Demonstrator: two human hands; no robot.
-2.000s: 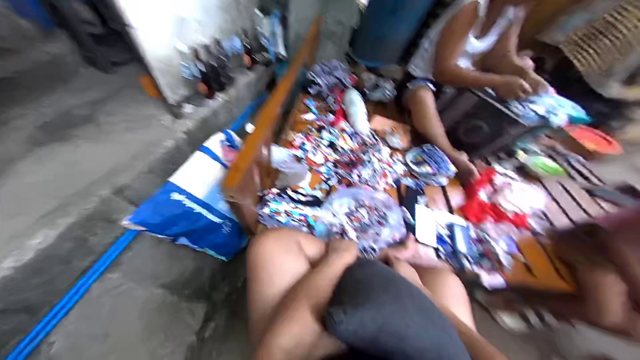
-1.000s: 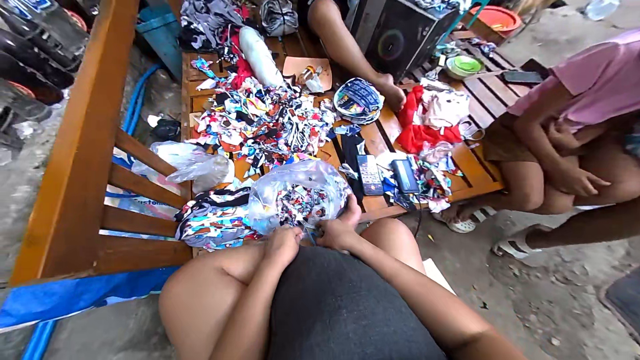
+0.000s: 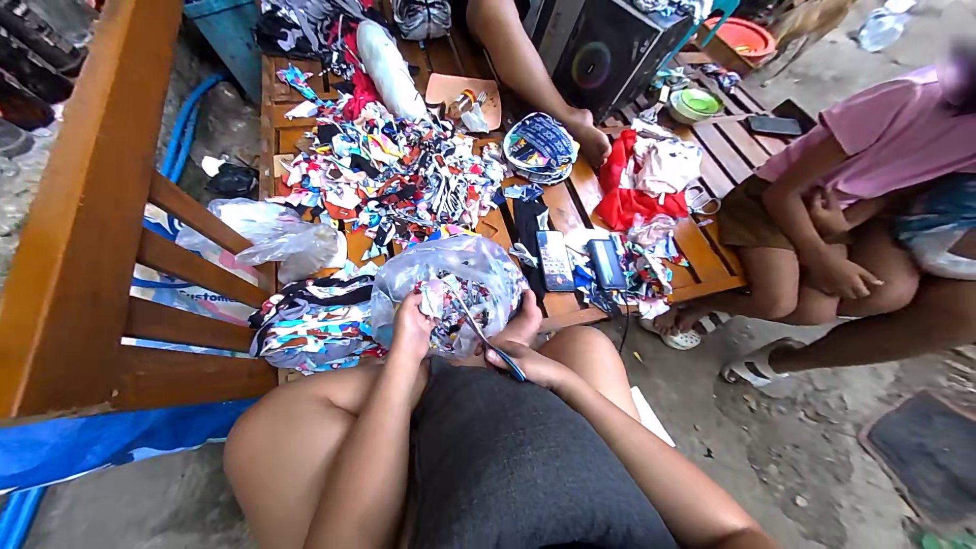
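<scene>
My left hand [image 3: 412,326] pinches a pale fabric scrap [image 3: 433,299] above a clear plastic bag [image 3: 488,268] of small cut scraps. My right hand [image 3: 526,361] grips the handle of a pair of scissors [image 3: 485,335], whose blades point up and left toward that scrap. The bag lies just beyond my lap, on the edge of a slatted wooden bench; my foot seems to be beside its right side. A dark cushion [image 3: 518,457] rests on my lap. Beyond the bag spreads a heap of colourful fabric scraps [image 3: 396,168].
A wooden armrest [image 3: 84,191] stands at the left, beside a filled bag of fabric strips [image 3: 320,324]. Two phones [image 3: 555,261] lie on the bench at the right, near red cloth [image 3: 619,183]. A speaker [image 3: 602,61] stands behind another person's leg [image 3: 526,69]. A person in pink [image 3: 892,130] sits at the right.
The scissors now show in my right hand, and a pale scrap in my left hand over the bag. A second ago both hands were at the bag's near edge. Earlier the view swung.
</scene>
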